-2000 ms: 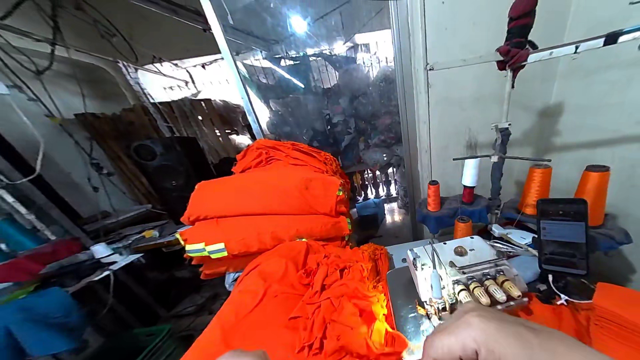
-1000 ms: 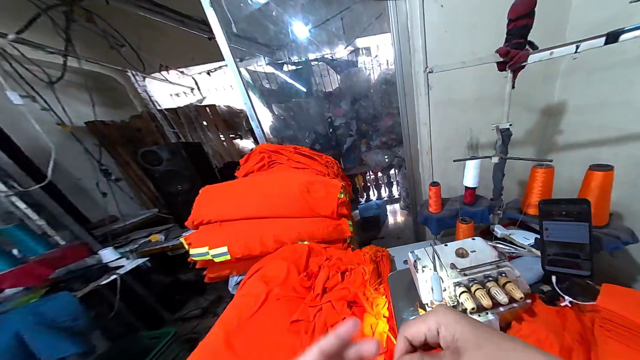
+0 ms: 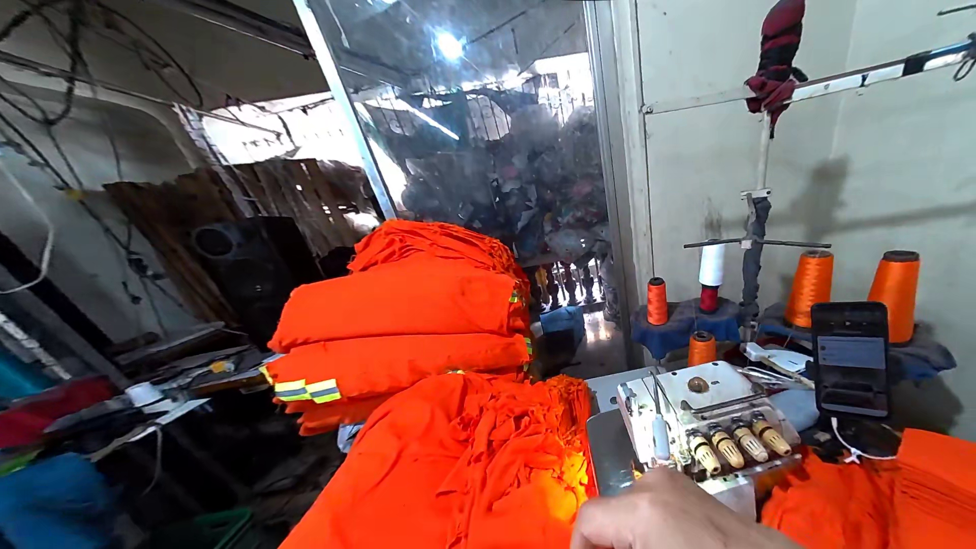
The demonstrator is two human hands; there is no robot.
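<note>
My right hand [image 3: 663, 518] shows at the bottom edge, in front of an overlock sewing machine [image 3: 705, 415] with several tension dials; its fingertips are cut off by the frame, so what it holds cannot be told. My left hand is out of view. Just left of the machine lies a heap of orange fabric [image 3: 457, 465], lit yellow near the needle area. Behind it stands a stack of folded orange fabric [image 3: 404, 305] with a reflective yellow and silver strip [image 3: 307, 391]. More orange fabric [image 3: 846, 496] lies to the right of the machine.
Orange thread cones [image 3: 810, 290] and a white thread spool [image 3: 711, 264] stand behind the machine. A smartphone [image 3: 850, 362] stands upright at its right, with a white cable. A thread stand pole [image 3: 755, 267] rises behind. A dark loudspeaker [image 3: 255, 267] and a cluttered table [image 3: 152, 396] are at the left.
My left hand, in view at the bottom centre one second ago, has left the view. My right hand has moved lower in the frame since then.
</note>
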